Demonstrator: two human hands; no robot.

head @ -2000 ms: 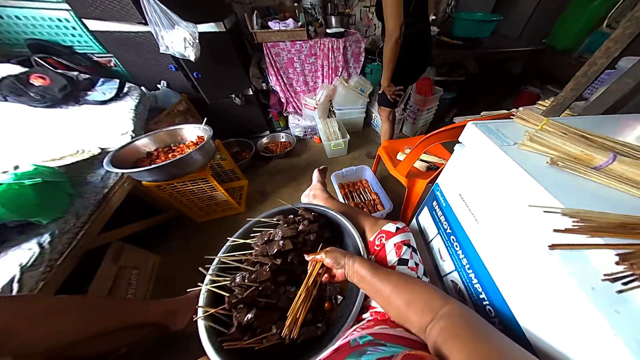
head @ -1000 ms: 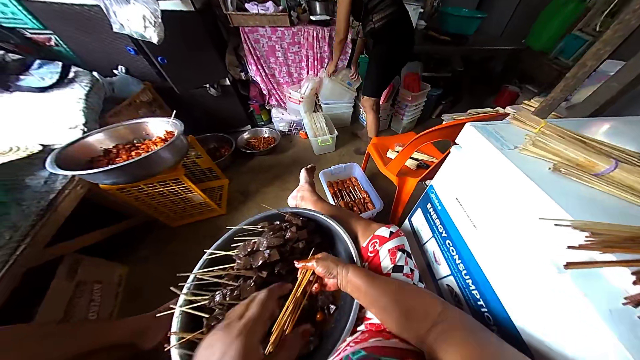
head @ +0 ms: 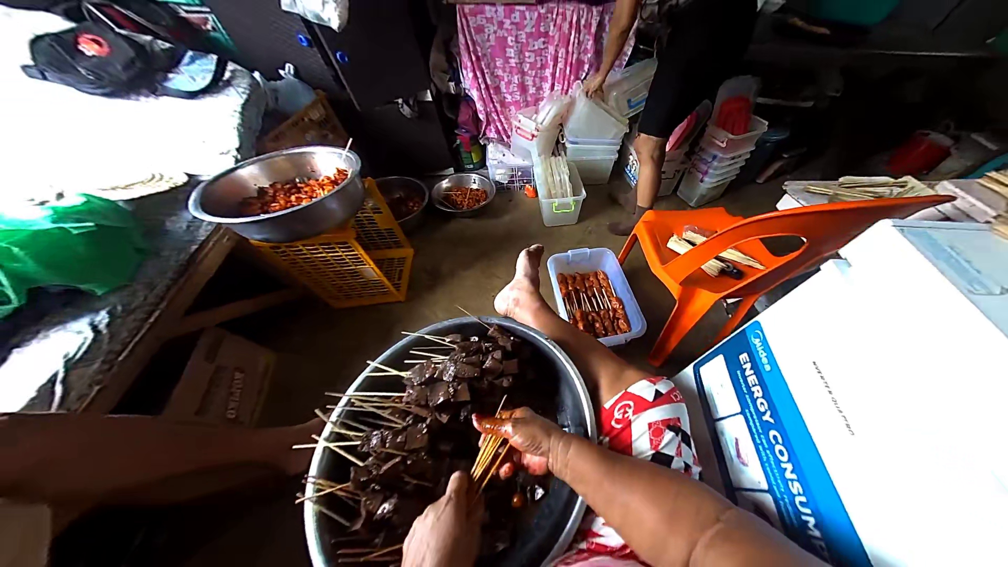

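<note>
My right hand holds a bundle of thin wooden skewers over a large metal basin. The lower ends of the bundle meet my left hand, whose thumb lies against them; its other fingers are mostly hidden. Orange-red sauce coats fingers of my right hand. Under and beside both hands, the basin holds many skewers of dark meat pieces, their bare ends mostly pointing left over the rim. Beyond my outstretched bare foot, a plastic tub holds reddish skewered meat.
Left, a metal bowl of red-orange food stands on a yellow crate. An orange plastic chair and a white appliance box flank me on the right. Behind, a person's hand touches stacked plastic containers.
My left hand has come in from below to the skewer bundle; it was not seen two seconds ago. The person behind has bent down and reached to the containers.
</note>
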